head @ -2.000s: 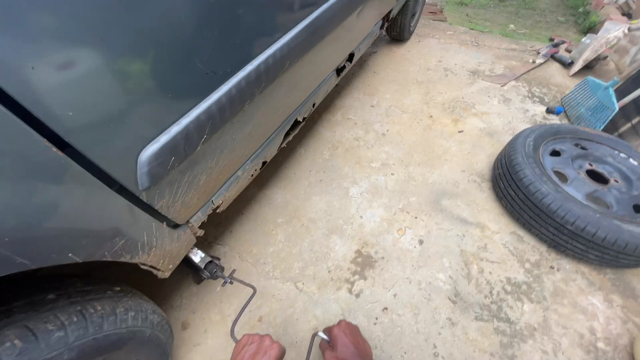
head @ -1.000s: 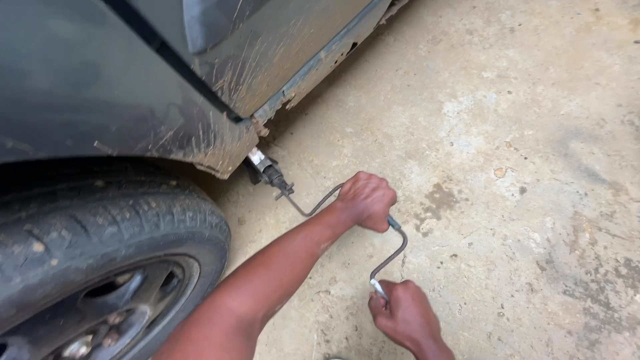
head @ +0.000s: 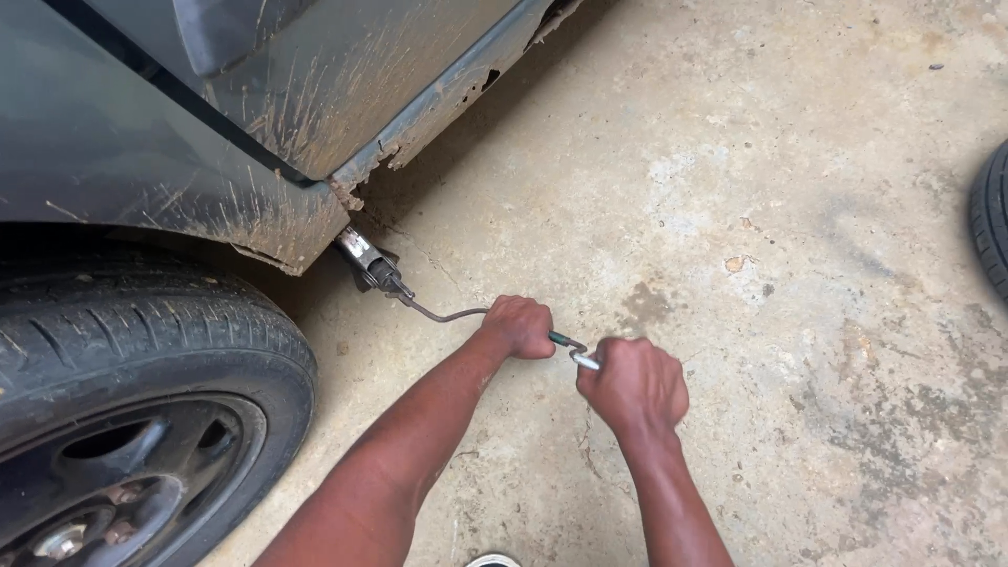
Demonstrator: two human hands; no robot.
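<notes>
A bent metal crank handle (head: 445, 317) runs from the end of a car jack (head: 370, 262), which sits beneath the rusted sill behind the wheel. My left hand (head: 520, 326) is closed around the crank's middle, beside a green section. Gripped in my right hand (head: 636, 384) is the crank's pale outer end (head: 584, 361). Both fists are close together, a small gap between them. The jack's lower part is mostly hidden under the car.
The car's dark, mud-spattered body (head: 157, 157) fills the upper left. Its mounted wheel (head: 260, 346) stands at lower left. A loose tyre (head: 994, 220) shows at the right edge of the concrete ground (head: 787, 315). Rusted, jagged metal edges line the sill (head: 441, 118).
My right hand has moved closer to my left hand as the crank has turned. Both hands still hold the crank. The view has swung down and toward the wheel since the oldest frame.
</notes>
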